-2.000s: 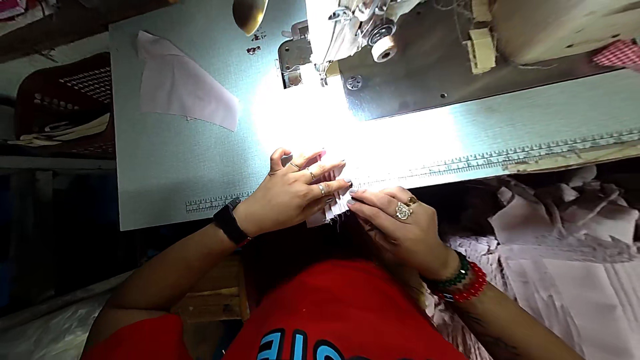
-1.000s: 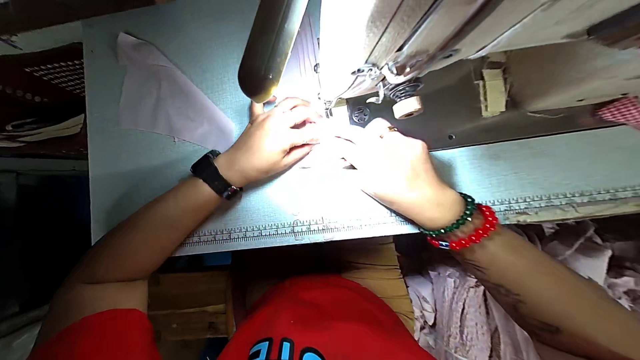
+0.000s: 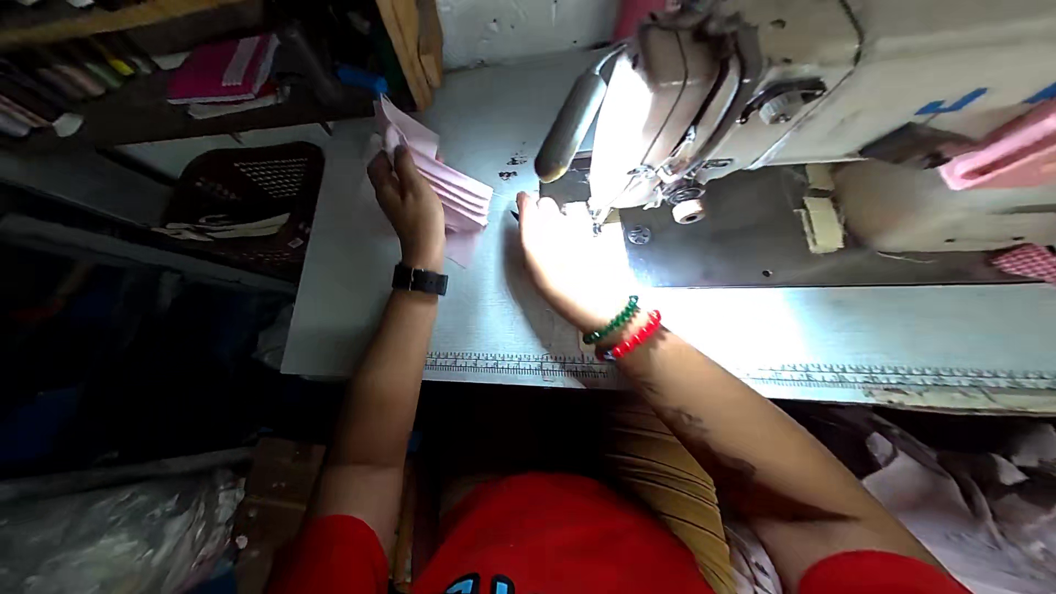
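My left hand [image 3: 410,198] grips a pleated piece of pale pink fabric [image 3: 454,191] over the left part of the sewing table [image 3: 355,322]. Another pale pink piece shows partly beneath it. Beside the needle area of an industrial sewing machine [image 3: 685,99], my right hand [image 3: 561,247] lies left of the presser foot [image 3: 597,223], washed out by the lamp light. A small dark pointed thing shows at its fingertips; whether the hand holds it cannot be made out.
A measuring tape [image 3: 511,364] runs along the table's front edge. A dark perforated basket [image 3: 305,177] stands at the left, below a shelf with folded magenta cloth [image 3: 223,70]. Crumpled pale fabric [image 3: 932,487] lies low at the right. A metal lever [image 3: 569,124] hangs beside the machine head.
My left hand has moved left, away from the needle, with the pleated fabric in it. My right hand has shifted to the left of the presser foot. The view has shifted widely.
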